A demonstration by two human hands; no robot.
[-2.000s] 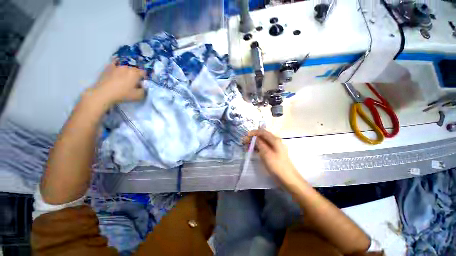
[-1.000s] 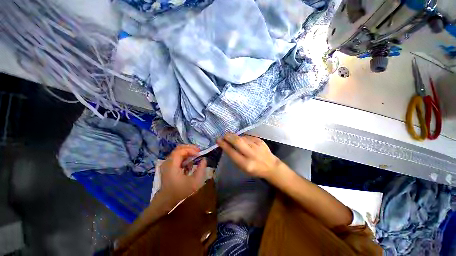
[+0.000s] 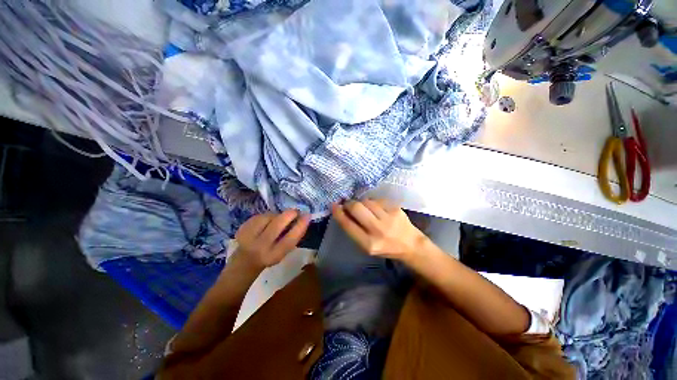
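Observation:
A pale blue cloudy garment piece (image 3: pixel 312 59) lies heaped on the table, its far right part under the lit needle area of the sewing machine (image 3: pixel 564 37). Its ribbed shirred band (image 3: pixel 345 159) runs from the machine down to the table's front edge. My left hand (image 3: pixel 273 236) pinches the band's near edge with fingertips. My right hand (image 3: pixel 378 228) pinches the same edge just to the right. A short bit of pale tape shows between the fingertips; the rest of it is hard to make out.
Scissors (image 3: pixel 623 159) with yellow and red handles lie on the machine bed at right. A bundle of pale ties (image 3: pixel 96 89) hangs over the table's left edge. Blue cloth (image 3: pixel 141 215) lies in a blue bin at lower left, more cloth (image 3: pixel 612 304) at lower right. White card (image 3: pixel 527 293) below the table.
The view has swung down and left from the machine. Both hands are now together at the band's edge. Since one second ago, the tape held between them has come up against the band.

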